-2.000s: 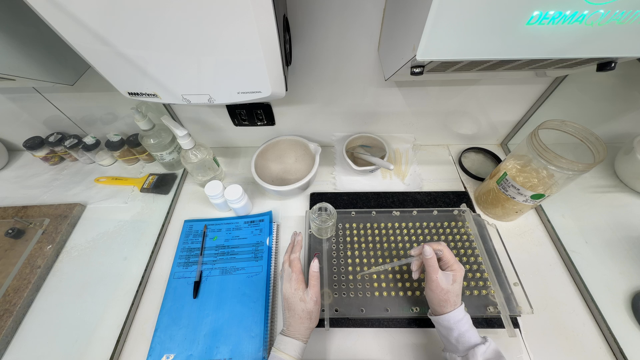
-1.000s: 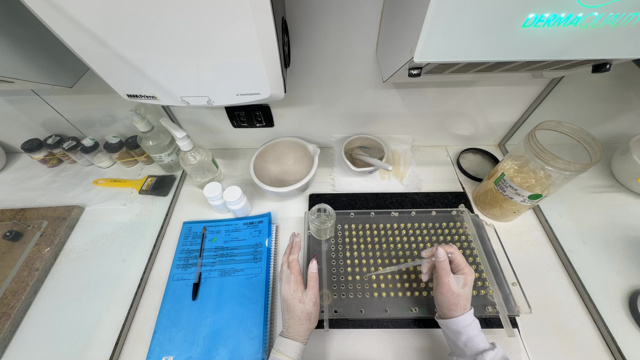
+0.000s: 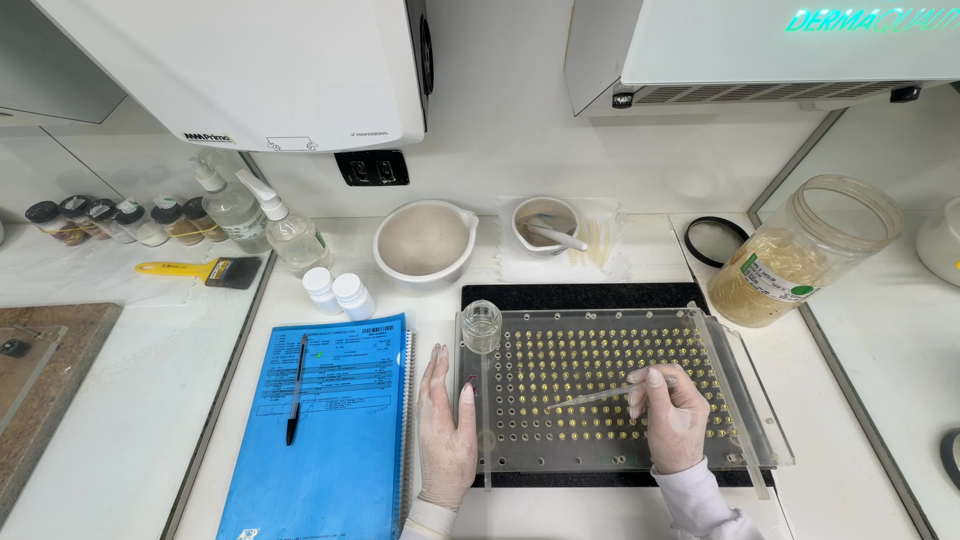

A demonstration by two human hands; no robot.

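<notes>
My right hand (image 3: 670,416), in a thin translucent glove, grips a clear pipette (image 3: 600,395) over a capsule-filling plate (image 3: 540,450). The pipette's tip is at one of the holes in the lower left part of the plate. Many holes show yellow contents; the leftmost columns and part of the lower rows look dark or unfilled. My gloved left hand (image 3: 448,431) rests upright against the plate's left edge, fingers extended, holding nothing. A small open glass jar (image 3: 481,328) stands on the plate's upper left corner, just above my left hand.
Left of the plate are a blue folder (image 3: 330,480) with a pen (image 3: 296,397) and two white bottles (image 3: 354,295). Behind stand a large mortar (image 3: 424,244), a small mortar (image 3: 525,244) with a pestle, and spray bottles (image 3: 295,236). A tilted jar of empty capsules (image 3: 780,262) is at right.
My right hand has shifted slightly right with the pipette, whose tip has moved from hole to hole toward the right. My left hand has stayed at the plate's left edge.
</notes>
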